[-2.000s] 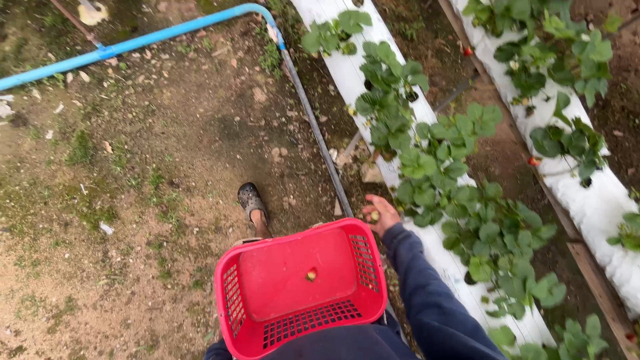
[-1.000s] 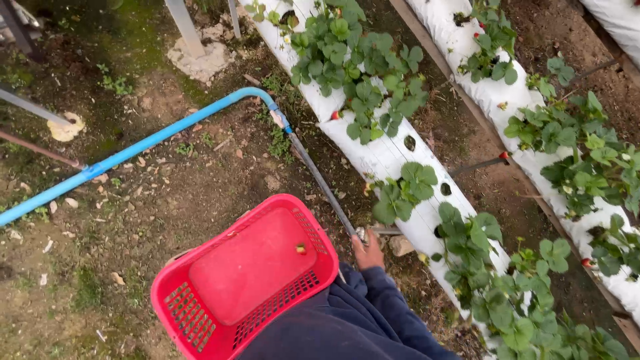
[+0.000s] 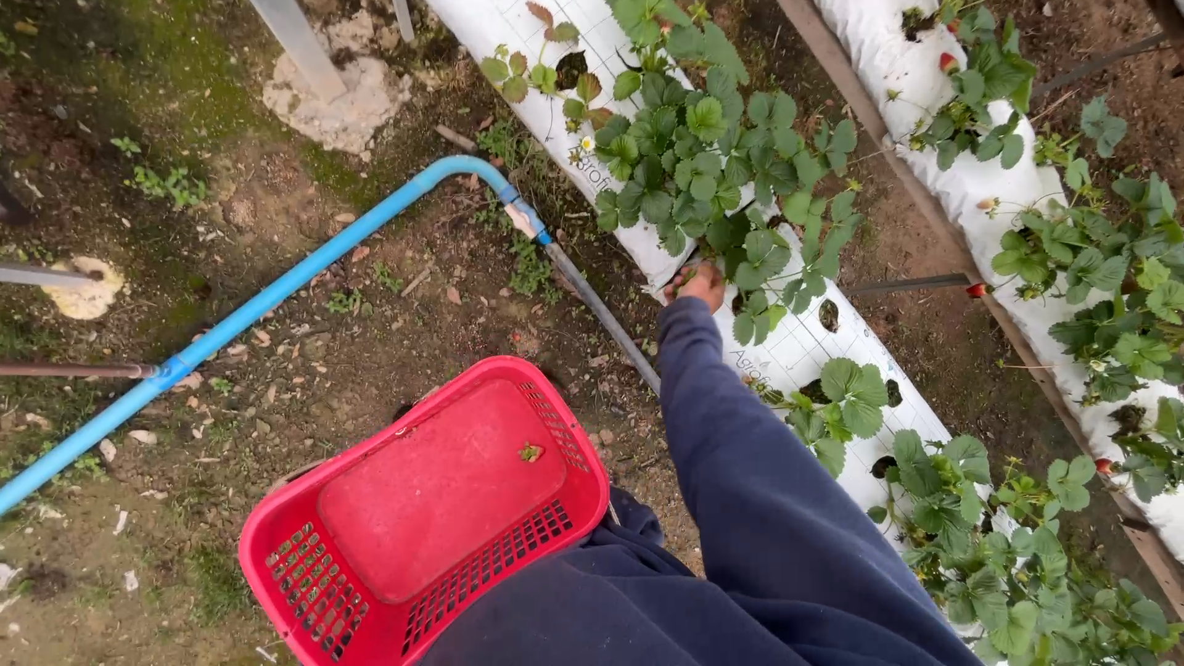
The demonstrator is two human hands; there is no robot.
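Note:
My right hand (image 3: 698, 285) reaches to the near edge of a white grow bag (image 3: 795, 347), at the lower leaves of a strawberry plant (image 3: 694, 157). Its fingers are bent and partly hidden, so what they touch or hold cannot be made out. A red plastic basket (image 3: 444, 490) with slotted sides is at the front of my body, below and left of that hand. One small strawberry (image 3: 531, 452) with a green cap lies on the basket's floor. My left hand is not visible.
A blue pipe (image 3: 324, 254) bends and joins a thin grey pipe (image 3: 601, 314) near the grow bag. Metal posts (image 3: 301, 51) stand in concrete footings at the upper left. A second planted row (image 3: 990, 190) with red strawberries runs along a wooden rail (image 3: 911, 194) on the right.
My right hand has moved from beside the grey pipe to the plant leaves at the grow bag's edge. The view has shifted along the row. The strawberry remains in the basket.

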